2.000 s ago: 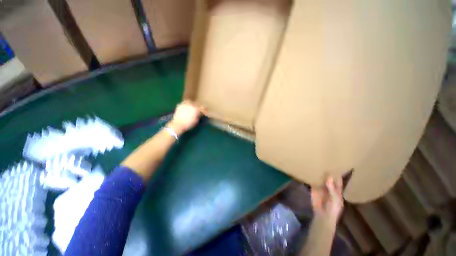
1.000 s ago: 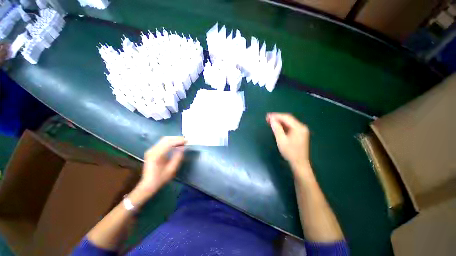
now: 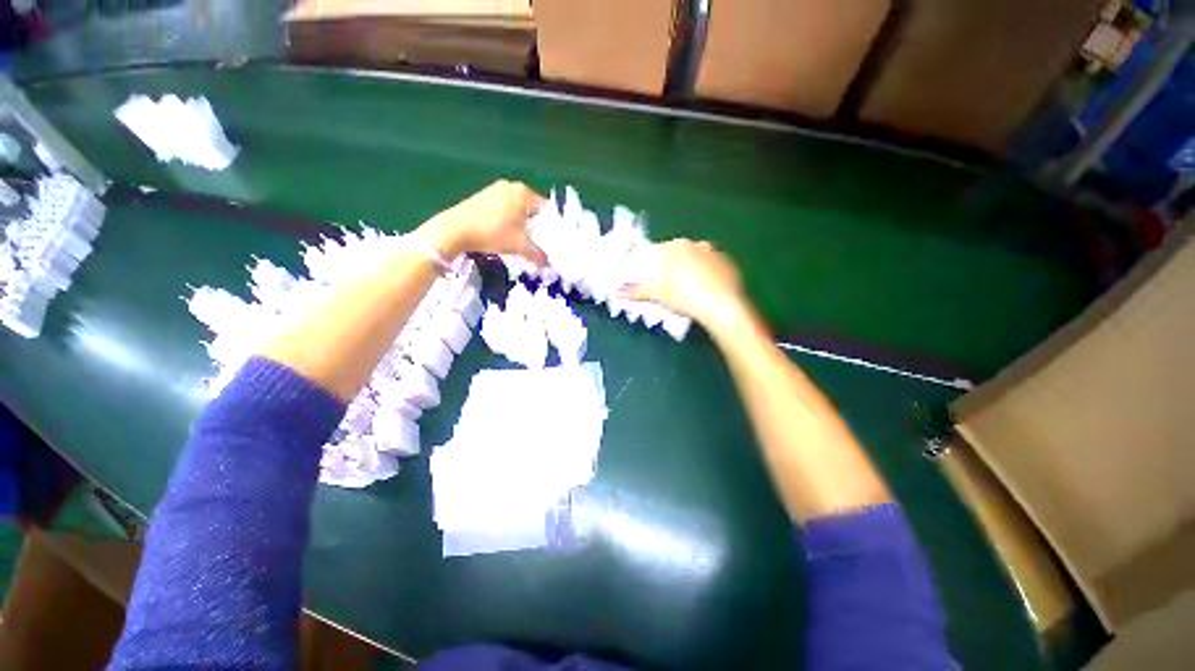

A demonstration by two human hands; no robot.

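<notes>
A short row of overlapping white pieces with pointed corners (image 3: pixel 590 249) is held between my two hands at the middle of the green table. My left hand (image 3: pixel 495 220) grips its left end. My right hand (image 3: pixel 688 278) grips its right end. Below it lies a small group of white parts (image 3: pixel 535 325), and nearer me a loose stack of flat white sheets (image 3: pixel 522 452). A mass of upright white parts (image 3: pixel 426 347) stands to the left, partly hidden by my left forearm.
A green table (image 3: pixel 891 472) with a curved edge runs across. Another white row (image 3: pixel 178 131) lies at the back left, more white parts (image 3: pixel 50 249) at far left. A brown box (image 3: pixel 1088 420) stands at right. Brown cartons (image 3: pixel 786 53) line the back. Part of a carton (image 3: pixel 72 596) shows lower left.
Both hands have moved away from near the sheet stack and now hold the pointed white row. The view has shifted. The brown box tilted by both hands earlier now stands at right, untouched.
</notes>
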